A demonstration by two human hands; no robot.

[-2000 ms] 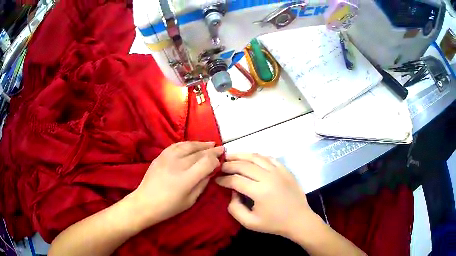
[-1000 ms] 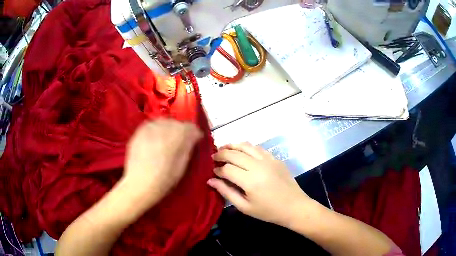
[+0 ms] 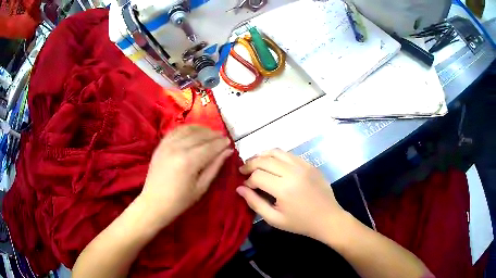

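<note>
A large heap of thin red cloth [image 3: 81,157] lies on the left of the sewing table, its right edge running up to the presser foot [image 3: 204,98], which is lit by a warm glow. My left hand [image 3: 187,165] lies palm down on the cloth below the presser foot, fingers bent near the edge. My right hand [image 3: 285,190] is at the cloth's right edge, thumb and fingers closed around that edge. The fingertips of my right hand partly cover the edge. The machine head [image 3: 157,32] stands above the cloth.
Orange-red and yellow loop handles [image 3: 242,70] with a green part lie right of the needle. An open notebook [image 3: 348,59] with a pen [image 3: 356,27] is beyond them. A black stick [image 3: 413,50] and small metal tools [image 3: 440,35] lie farther right. More red cloth [image 3: 429,217] hangs low at right.
The view has shifted, and the machine head sits further left. My left hand first moved up toward the presser foot, then slightly back down the cloth. The red edge has shifted under my hands.
</note>
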